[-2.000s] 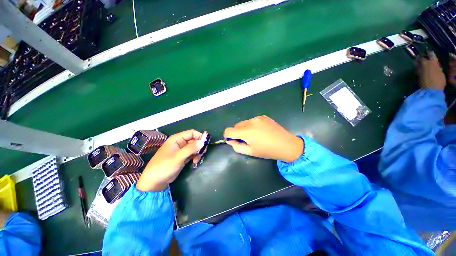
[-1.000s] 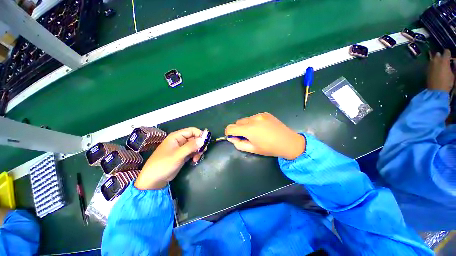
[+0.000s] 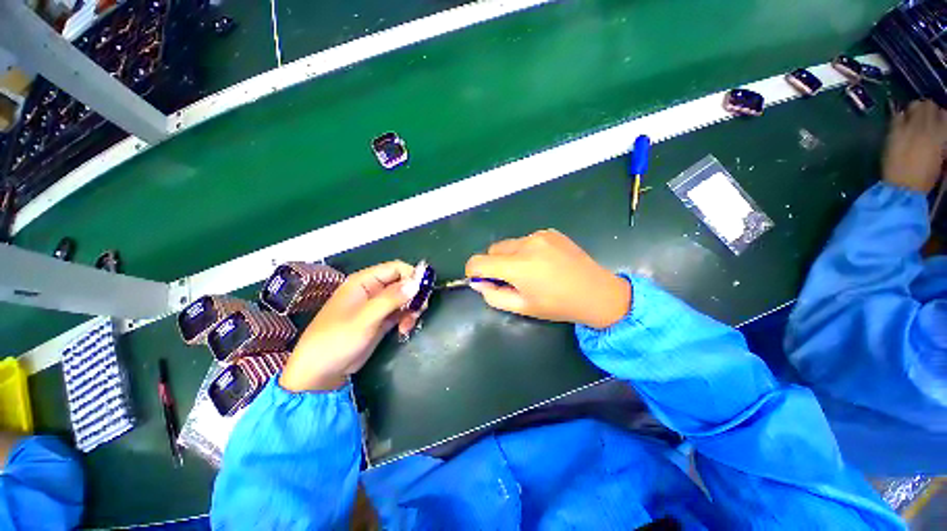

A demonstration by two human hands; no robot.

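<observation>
My left hand [image 3: 348, 324] grips a small dark watch case [image 3: 422, 287] on edge above the mat, with something whitish at its near side. My right hand [image 3: 550, 278] holds a precision screwdriver [image 3: 457, 283] by its short dark-blue handle, mostly hidden in the fingers. Its thin shaft points left at the case; whether the tip touches is too small to tell. Tiny silvery specks [image 3: 421, 358] lie on the dark green mat below the case. Stacked watch housings [image 3: 249, 334] stand in several columns beside my left wrist.
A blue screwdriver [image 3: 640, 166] and clear bag [image 3: 720, 204] lie at right. White tray [image 3: 99, 384], black-red tool [image 3: 169, 410] and yellow bin [image 3: 15, 394] are at left. A white rail [image 3: 498, 197] edges the belt. Neighbours' sleeves show at both sides.
The single watch case on the belt has moved right. Two dark pieces have come into view on the belt at left. My hands have barely moved.
</observation>
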